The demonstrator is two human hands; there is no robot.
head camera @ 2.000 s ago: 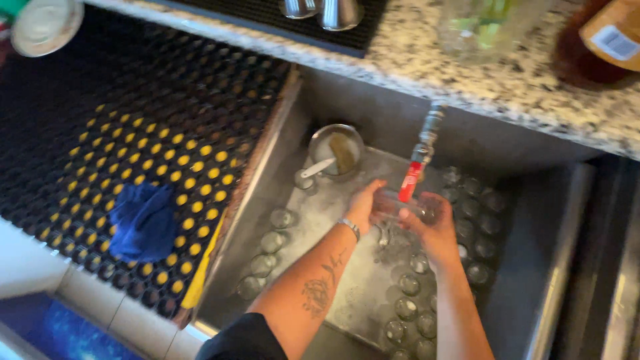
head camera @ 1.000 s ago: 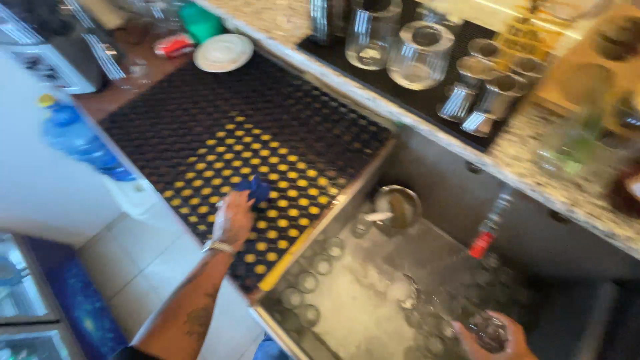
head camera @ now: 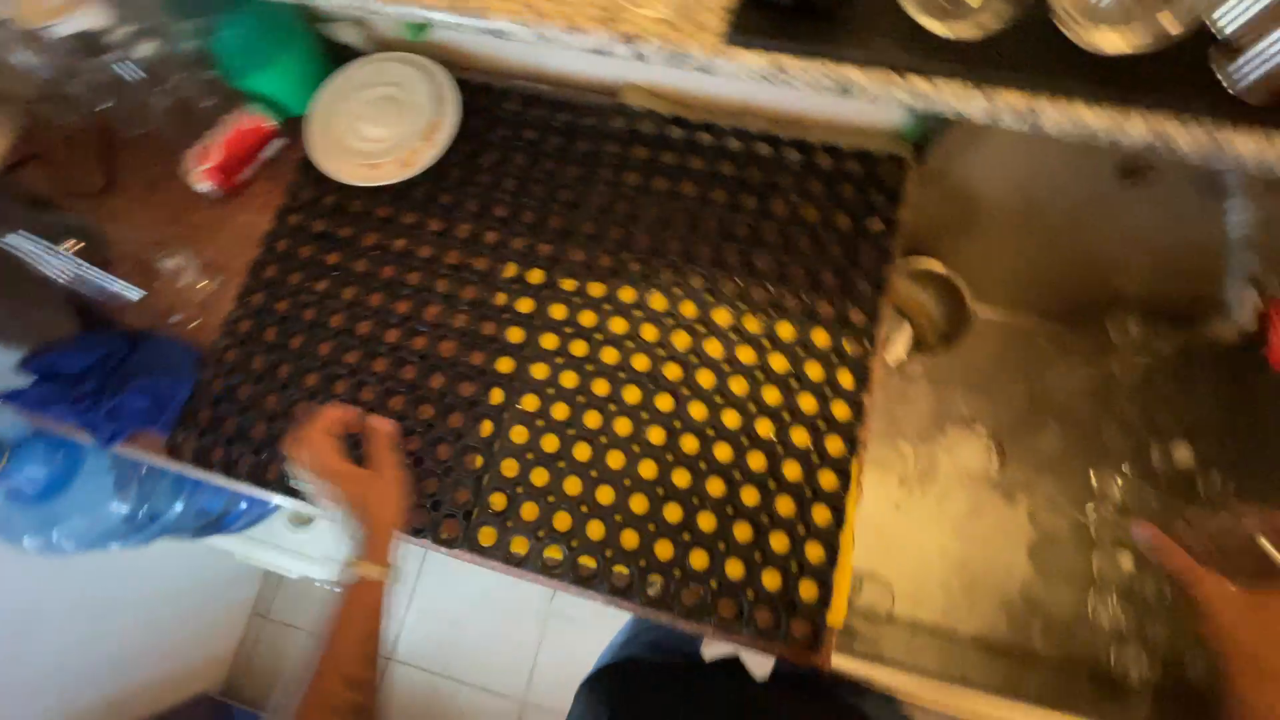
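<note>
My left hand (head camera: 350,460) is over the left part of a black rubber mat (head camera: 640,380) with round holes, its fingers curled apart and nothing in them. A blue cloth (head camera: 105,380) lies at the mat's left corner, a little left of that hand. At the right edge, my right hand (head camera: 1200,570) is over the steel sink (head camera: 1060,210), blurred and partly out of view; what it holds cannot be made out. Cloudy water and glassware, also blurred, are in the sink. A round metal strainer or bowl (head camera: 930,303) sits by the sink's left wall.
A white plate (head camera: 383,120) rests on the mat's back left corner, beside a red can (head camera: 233,152) and a green object (head camera: 265,55). Below the counter's left edge is a large blue bottle (head camera: 130,490). Glasses (head camera: 1120,20) stand on a dark mat at the back right.
The blue cloth, on the yellow-dotted part of the mat before, now lies at its left corner. My left hand has let go of it. The view has swung left.
</note>
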